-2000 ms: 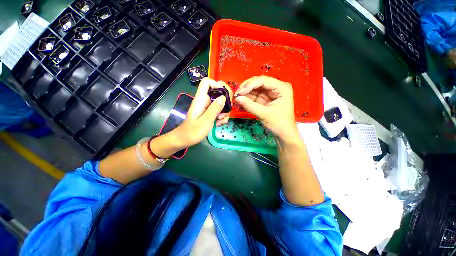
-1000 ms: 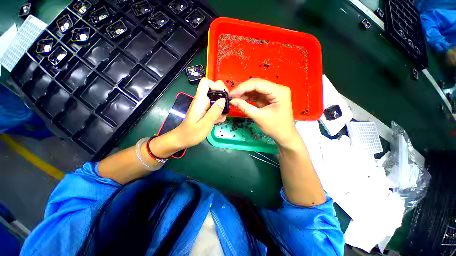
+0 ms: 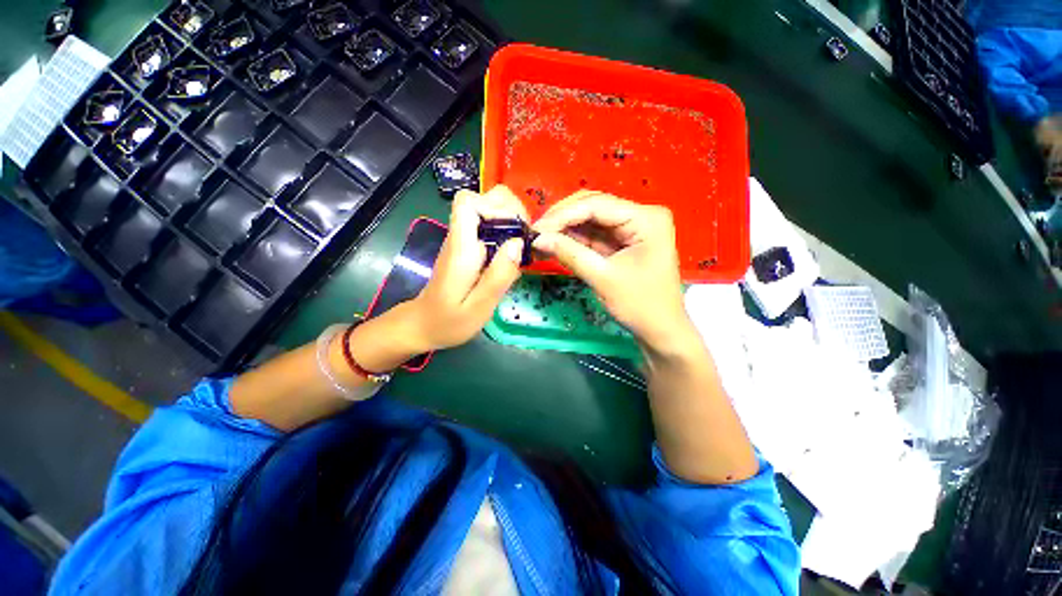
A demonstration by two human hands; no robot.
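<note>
My left hand [image 3: 466, 274] holds a black watch housing [image 3: 503, 233] between thumb and fingers, its edge turned toward me. My right hand [image 3: 623, 262] has thumb and forefinger pinched together at the housing's right side; a tiny dark speck shows at the fingertips, too small to make out clearly. Both hands are over the lower left of the red parts tray [image 3: 629, 140], which has dark specks scattered in it. The green parts tray [image 3: 559, 314] lies partly under the red one and my hands.
A black blister tray [image 3: 250, 175] holds several housings at upper left. One housing [image 3: 455, 174] lies beside it. A smartphone [image 3: 402, 279], thin sticks [image 3: 611, 370], a white pad with a housing [image 3: 778, 277], white sheets [image 3: 839, 437] and a plastic bag [image 3: 937, 402] lie around. Another person's sleeve [image 3: 1013, 70] shows.
The housing in my left hand has tilted, so it now shows more edge-on. My right fingertips have moved in from slightly apart to its side. Small units at upper right have shifted left.
</note>
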